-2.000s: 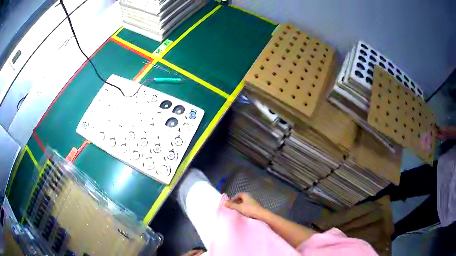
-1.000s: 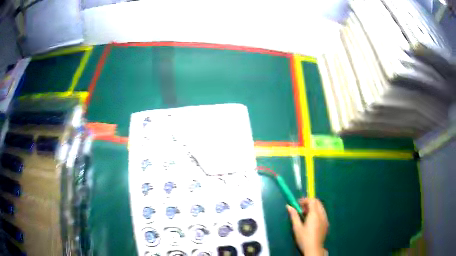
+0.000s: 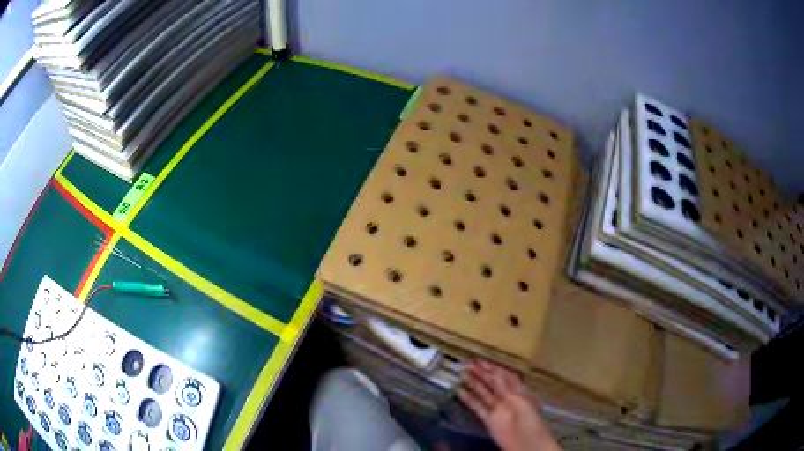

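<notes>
My right hand [image 3: 501,398] is at the front edge of the cardboard stack. Its fingers are apart and touch or nearly touch the edge just below the top sheets; nothing is seen held. The brown perforated cardboard sheet [image 3: 458,220] lies on top of that stack, with rows of small round holes. The white holding tray [image 3: 55,310] lies on the green bench at lower left, with round units in rows, a few of them dark-faced. The green test probe [image 3: 139,288] lies on the mat beside it, its lead running left over the tray. My left hand is not in view.
Thick white boards [image 3: 115,106] are stacked at the back left. White trays with large dark holes [image 3: 648,163] stand at the right, with another perforated brown sheet [image 3: 749,198] on them. Yellow tape [image 3: 264,388] marks the bench edge. A pale rounded shape [image 3: 357,410] is below it.
The view has swung right from the tray to the stacks. My right hand has let go of the green probe, which now lies on the mat, and is at the cardboard stack.
</notes>
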